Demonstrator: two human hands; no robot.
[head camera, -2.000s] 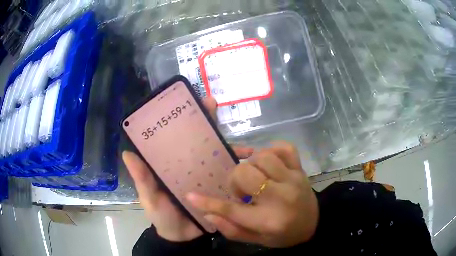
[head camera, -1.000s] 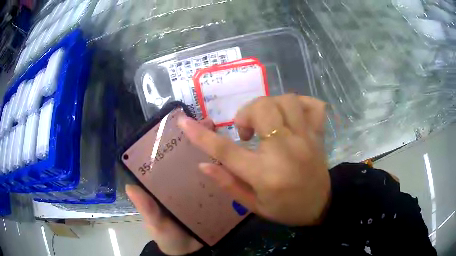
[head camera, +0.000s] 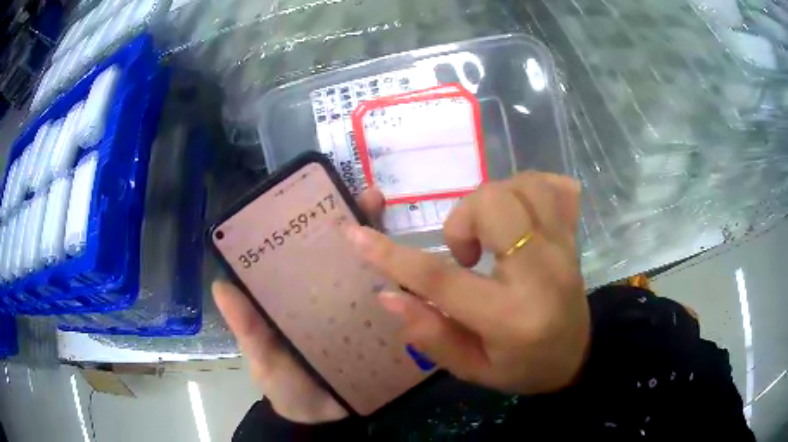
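My left hand (head camera: 281, 371) holds a black-edged smartphone (head camera: 298, 293) from below, tilted, with a pale pink calculator screen reading 35+15+59+17. My right hand (head camera: 510, 293), with a gold ring, is over the phone's right side, index fingertip at the upper part of the screen; it holds nothing. Part of a blue key shows beneath it. Behind the phone lies a clear plastic box (head camera: 540, 129) with a red-bordered label (head camera: 423, 151) bearing handwriting and a printed label sheet (head camera: 333, 112) partly under it. The phone and hands hide the box's lower edge.
At left a blue plastic tray (head camera: 130, 190) holds rows of white cylinders (head camera: 56, 203), stacked on another blue tray. Clear wrapped stacks (head camera: 622, 112) lie behind and right of the box. A light tiled floor (head camera: 164, 410) shows beyond the table's near edge.
The displayed sum has gained a 7 after the 1. My right hand has moved up the phone since the first frame, and slightly right since the second. Glare has left the screen.
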